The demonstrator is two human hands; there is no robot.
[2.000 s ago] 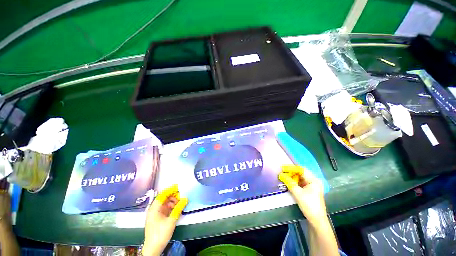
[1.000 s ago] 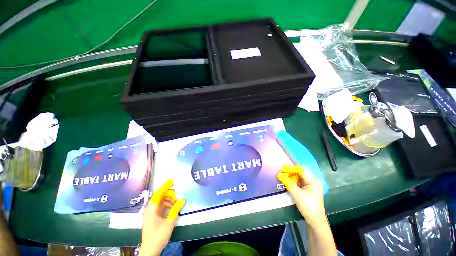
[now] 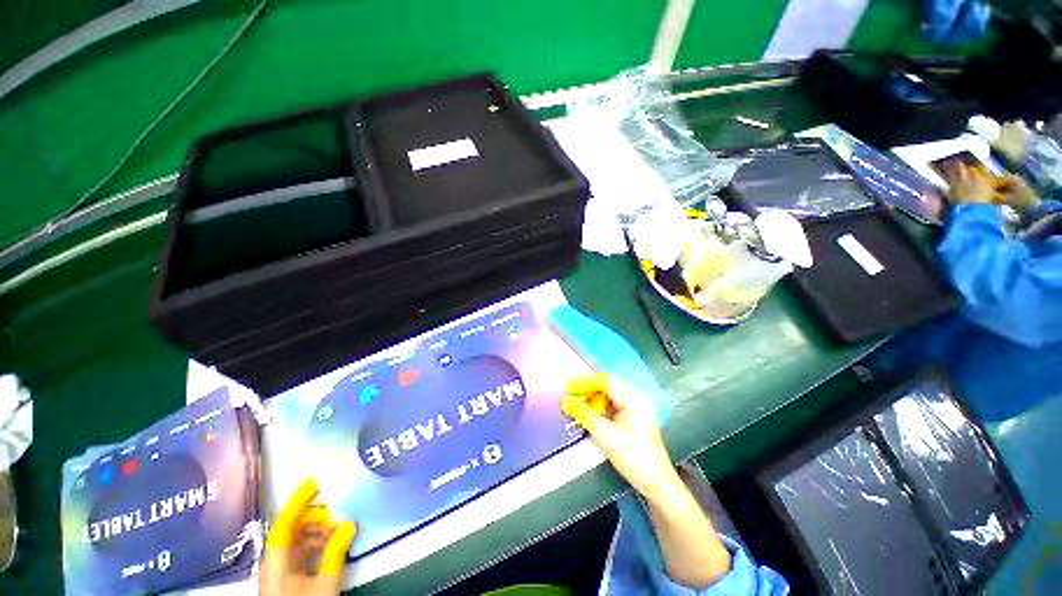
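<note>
A printed screen film (image 3: pixel 443 402) with "SMART TABLE"-like lettering lies in front of me on a white pad (image 3: pixel 390 570), a dark edge showing along its near side. My left hand (image 3: pixel 305 541), with yellow finger cots, is at its near left corner, thumb and forefinger apart. My right hand (image 3: pixel 617 431), also with yellow cots, has its fingertips closed together at the film's right edge. A pile of the same films (image 3: pixel 163 501) lies to the left. A bright-blue flat piece (image 3: pixel 606 349) is right of the pad.
Stacked black trays (image 3: pixel 384 256) stand behind the film. At right are a dark stick (image 3: pixel 659 326), a dish with a bottle (image 3: pixel 716 274), clear plastic (image 3: pixel 664 140) and a black tray (image 3: pixel 873 279). Shiny wrapped dark panels (image 3: pixel 897 489) are lower right. A person in blue sleeves (image 3: pixel 1002 262) works at far right.
The view has swung right, so the bench items sit further left and the neighbouring person shows. Both my hands stay at the film's edges.
</note>
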